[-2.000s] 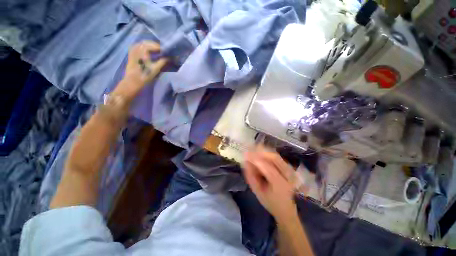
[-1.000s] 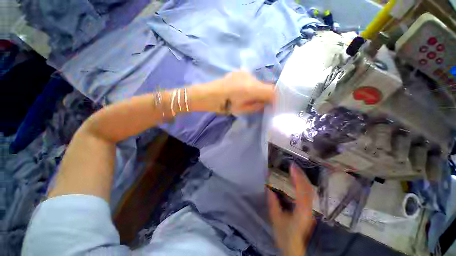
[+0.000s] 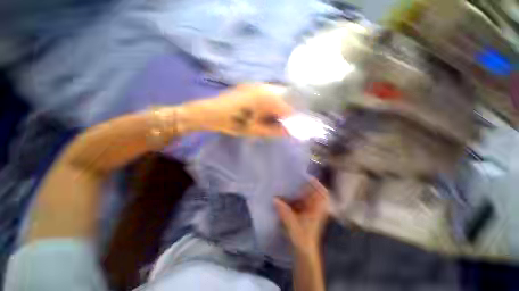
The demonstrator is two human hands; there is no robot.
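Observation:
A light blue-grey garment piece (image 3: 256, 170) hangs from my left hand down to my right hand, in front of the machine. My left hand (image 3: 250, 111) is closed on its upper edge, just left of the bright needle light; the fingertips are lost in blur and glare. My right hand (image 3: 307, 210) is lower, near the table's front edge, with thumb and fingers around the cloth's right edge. The overlock machine (image 3: 410, 136), with a blurred red badge, stands at the right. Its presser foot is hidden by glare. The whole view is blurred.
Blue-grey garments (image 3: 102, 62) are heaped at the upper left, with purple-blue cloth (image 3: 165, 85) by my left forearm. A control panel (image 3: 495, 59) with a blue display is at the upper right. A dark flat object (image 3: 480, 220) lies at the far right.
The view has shifted and blurred. My right hand, apart from the cloth one second ago, has moved up and left onto its edge. My left hand still holds the cloth beside the machine.

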